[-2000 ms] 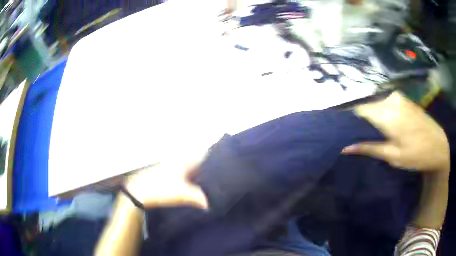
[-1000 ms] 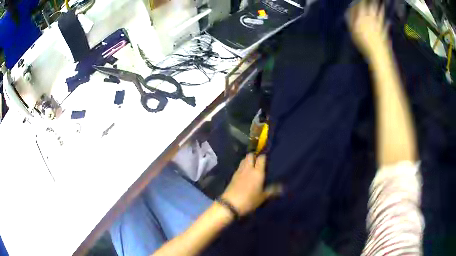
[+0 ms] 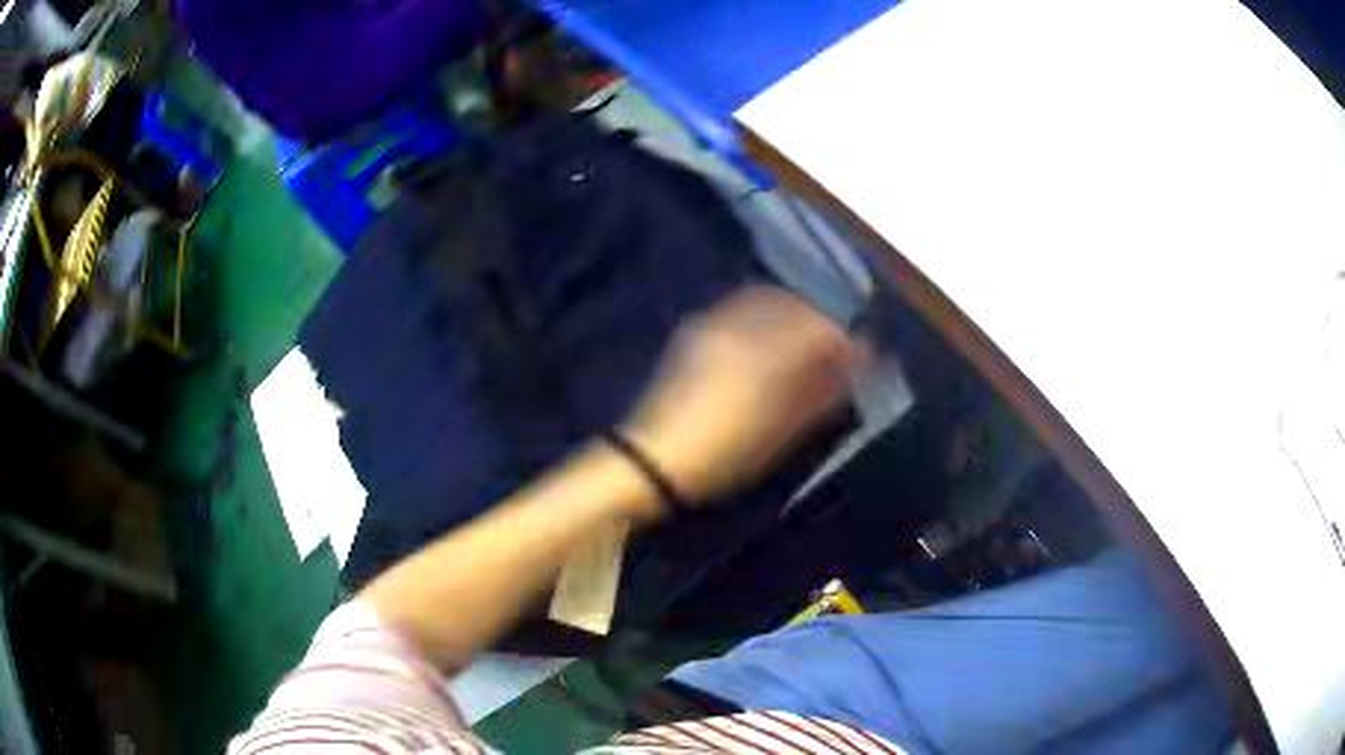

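Note:
My left hand, blurred and with a dark band at the wrist, reaches across a pile of dark navy cloth to the left of the machine table. Its fingers point towards the table edge and look curled. A pale grey-white piece shows just beyond the fingertips; I cannot tell whether the hand holds it. A cream paper ticket lies on the cloth below my wrist. My right hand is out of the picture.
The white table with its brown edge curves down the right side, with a blue tray at the top. My blue-clad leg is below. White sheets lie left of the pile, on green flooring.
The view has swung left from the scissors and machine to the cloth pile. My left hand is now over this pile. My right hand and the large navy cloth it was on have left the picture.

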